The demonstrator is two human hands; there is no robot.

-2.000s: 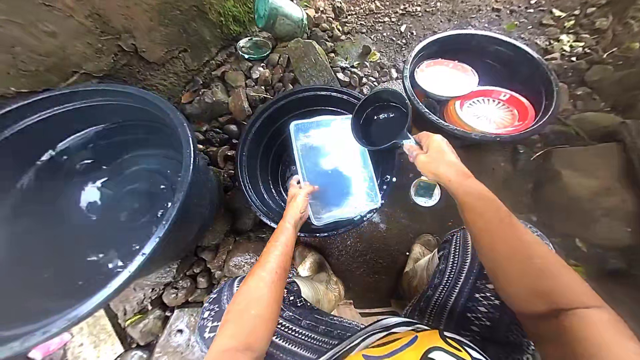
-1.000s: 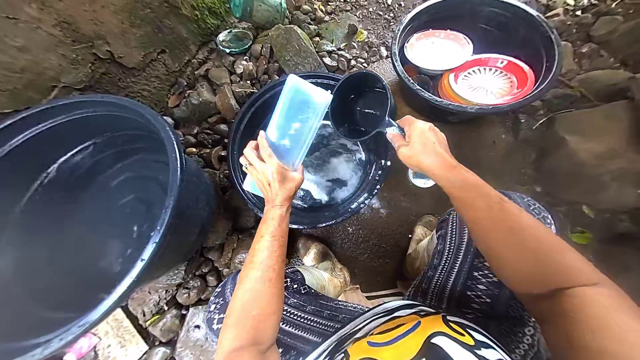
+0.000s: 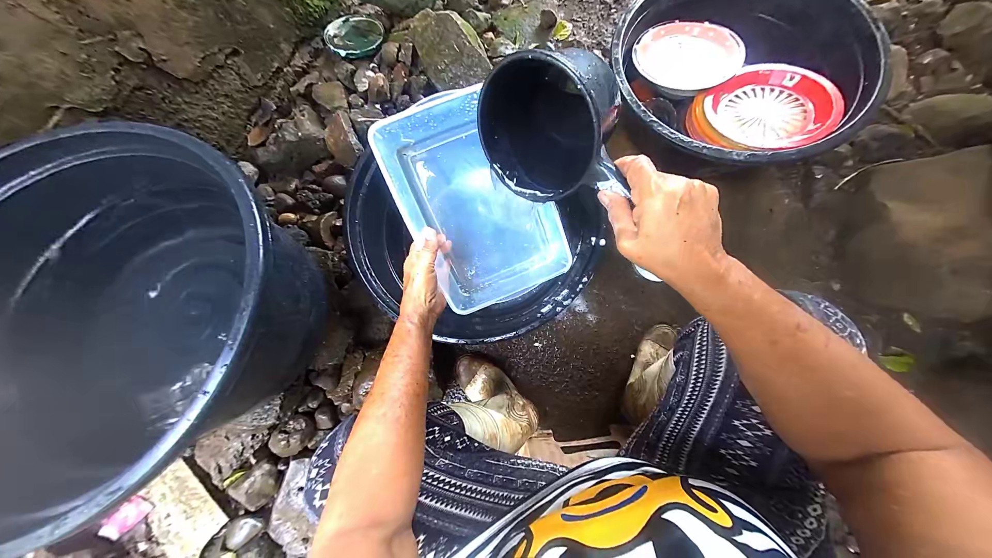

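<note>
My left hand [image 3: 425, 280] grips the lower left edge of a clear plastic rectangular container [image 3: 496, 232], its hollow side facing up. The container is held tilted over a round black basin [image 3: 364, 256]. In my right hand [image 3: 673, 217] is the handle of a black plastic dipper [image 3: 535, 128], whose mouth is tipped toward the container's upper right part. Whether water is leaving the dipper cannot be told. The container and dipper hide most of the basin's inside.
A large black tub [image 3: 256, 256] of water stands at the left. At the upper right, a black basin [image 3: 872, 93] holds a red plate [image 3: 825, 108] and a red-and-white bowl [image 3: 659, 43]. A green dish [image 3: 354, 37] lies among stones [image 3: 446, 50] at the top.
The container has turned from a steep, edge-on tilt so that its hollow side now shows. The dipper has come over its upper right part and its mouth is more tipped.
</note>
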